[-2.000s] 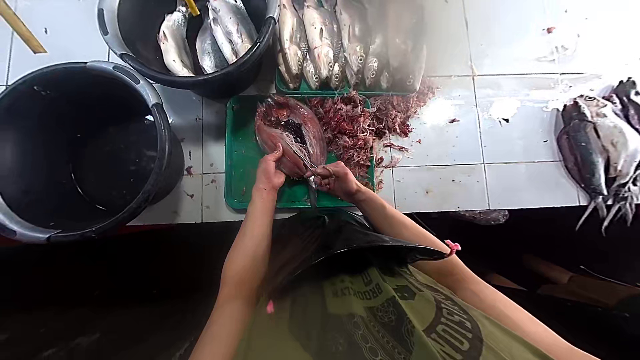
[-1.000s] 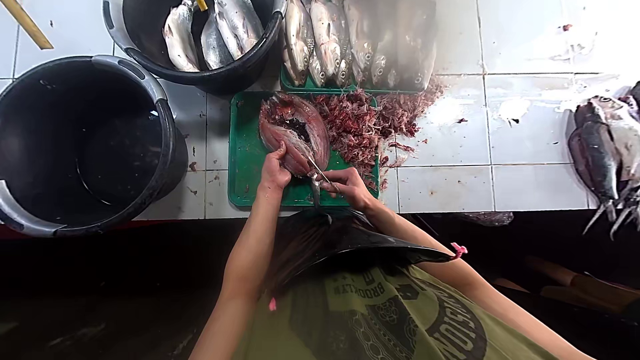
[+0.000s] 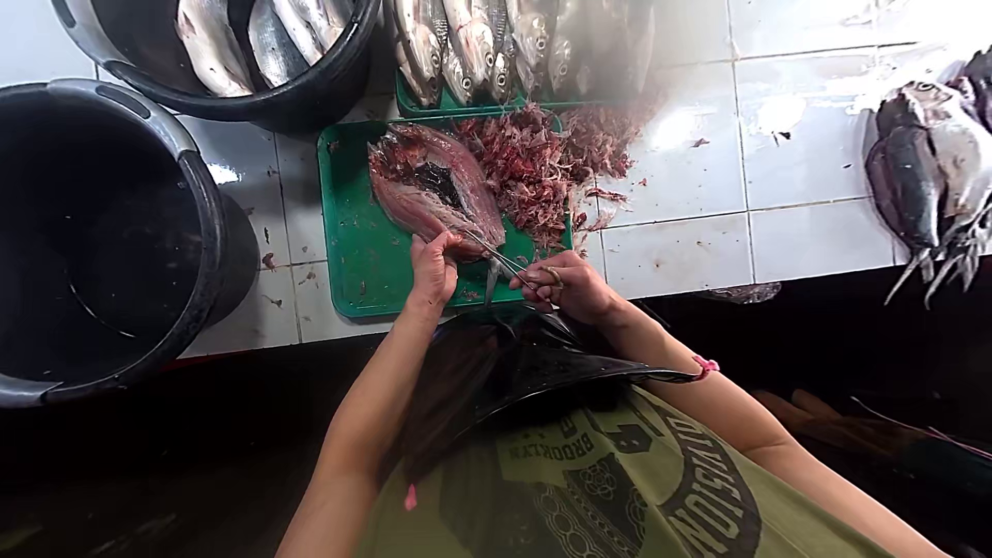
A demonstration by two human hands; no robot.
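Observation:
A fish split open and spread flat lies on a green plastic tray, its tail toward me and its dark belly lining showing. My left hand grips the near left edge of the fish, thumb on top. In my right hand are thin metal tweezers or forceps, their tips at the flesh close to the tail. A ring is on one right finger. Reddish fish scraps with fine bones are heaped against the right side of the fish, spilling over the tray's rim.
A black tub stands at left, and another black tub behind it holds several whole fish. More fish lie in rows on a second green tray at the back. Split fish lie at the right on the white tiled counter.
The tool in my right hand now shows clearly, its tips farther up the flesh from the tail. My left hand keeps its hold on the fish's edge.

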